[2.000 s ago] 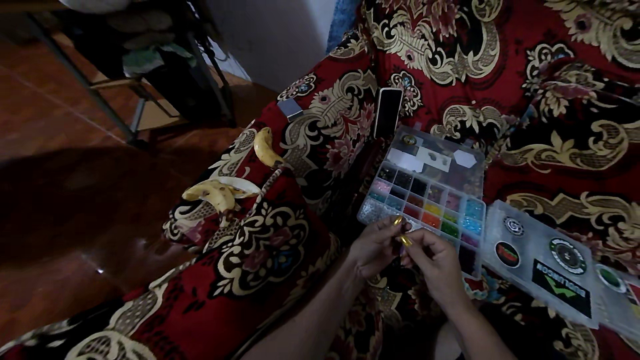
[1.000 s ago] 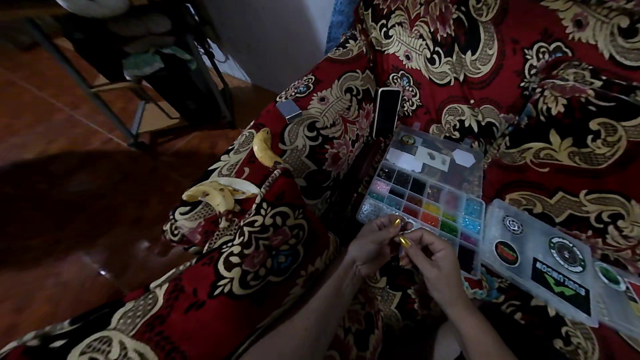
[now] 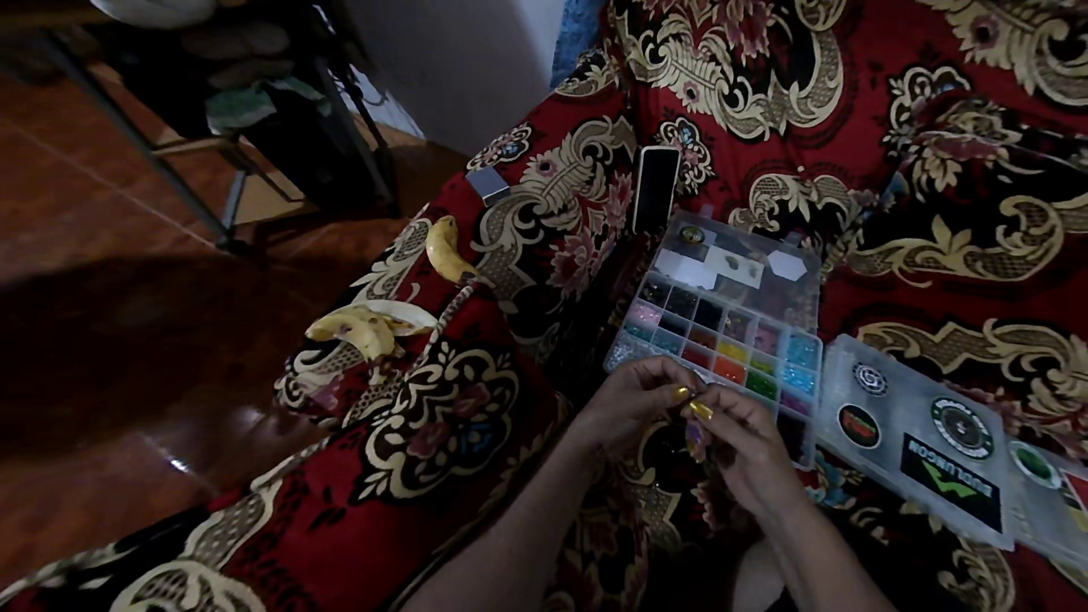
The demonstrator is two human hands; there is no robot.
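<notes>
My left hand [image 3: 639, 399] and my right hand [image 3: 738, 429] meet at their fingertips, just in front of an open plastic bead organizer [image 3: 818, 374]. Thumb and forefinger of each are pinched together on something too small to make out. A small purplish piece [image 3: 696, 438] hangs below the right fingers; what it is cannot be told. The organizer's compartments hold beads in black, pink, red, orange [image 3: 729, 369], yellow, green [image 3: 761, 385] and blue [image 3: 801, 347]. White cards [image 3: 685, 269] lie under its clear raised lid.
Closed plastic cases with stickers [image 3: 914, 429] lie to the right on the patterned sofa cover [image 3: 544, 246]. A phone [image 3: 656, 189] leans behind the organizer. Bananas [image 3: 446, 251], a banana on a white dish [image 3: 412, 313] and a small grey box [image 3: 487, 184] rest on the left armrest. A metal-framed table [image 3: 127, 127] stands beyond.
</notes>
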